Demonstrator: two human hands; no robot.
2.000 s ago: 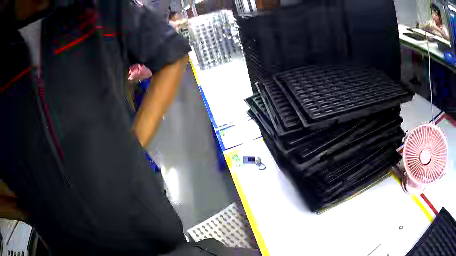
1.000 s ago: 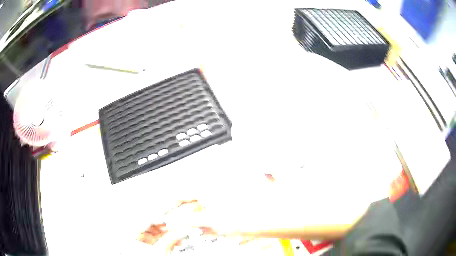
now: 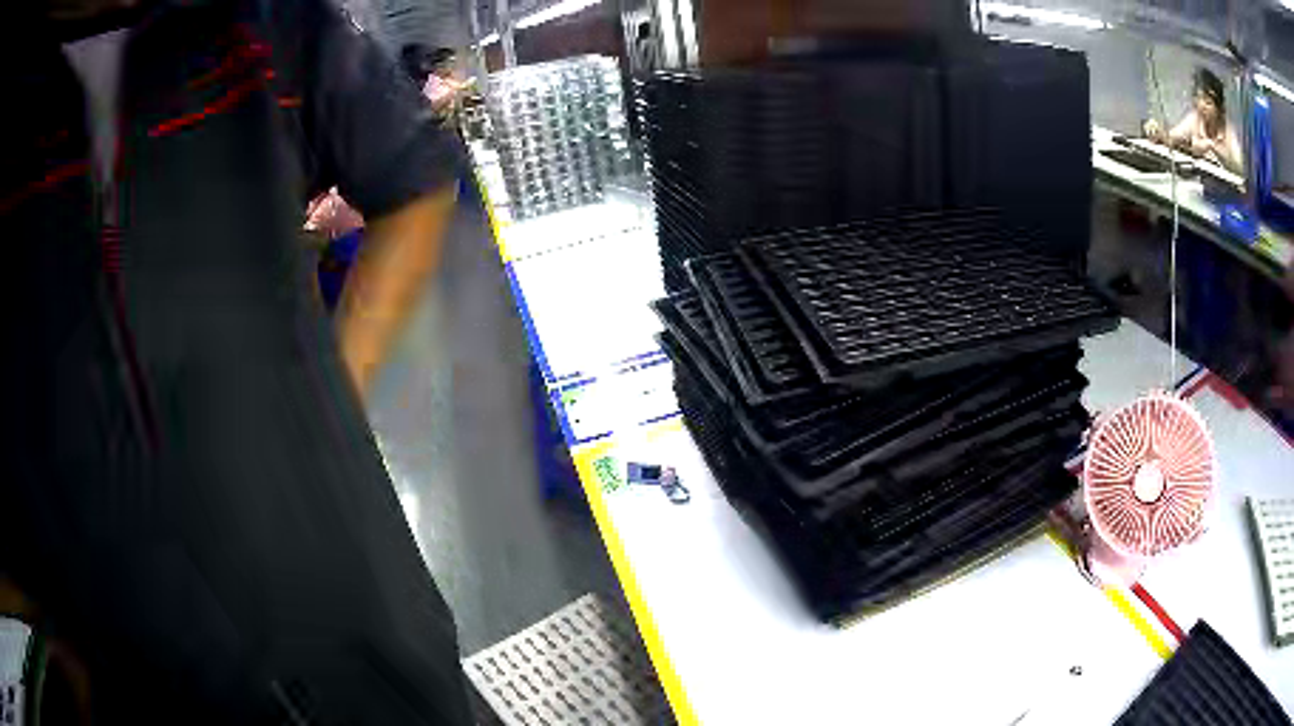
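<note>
Neither of my hands is in view. Nearest in front stands a tall stack of black plastic blister trays (image 3: 880,454) on the white bench top (image 3: 710,596). The upper trays lie tilted and unevenly stacked, with gridded pockets showing. A small key-like item with a ring (image 3: 654,478) lies by the yellow-taped edge, left of the stack. A white slotted tray (image 3: 568,667) shows low beside the bench. A single black tray (image 3: 1206,688) is cut off at the bottom right.
A person in dark clothing with red trim (image 3: 213,355) stands close on the left, arm blurred. A pink fan (image 3: 1149,479) stands right of the stack. Another white slotted tray (image 3: 1277,567) is at the right edge. Clear gridded trays (image 3: 561,135) stand farther back. Another person (image 3: 1203,121) sits far right.
The view has swung from the bench area with the single black tray and a blurred arm back to the tall stack. The part-filled pockets and that arm are out of the picture.
</note>
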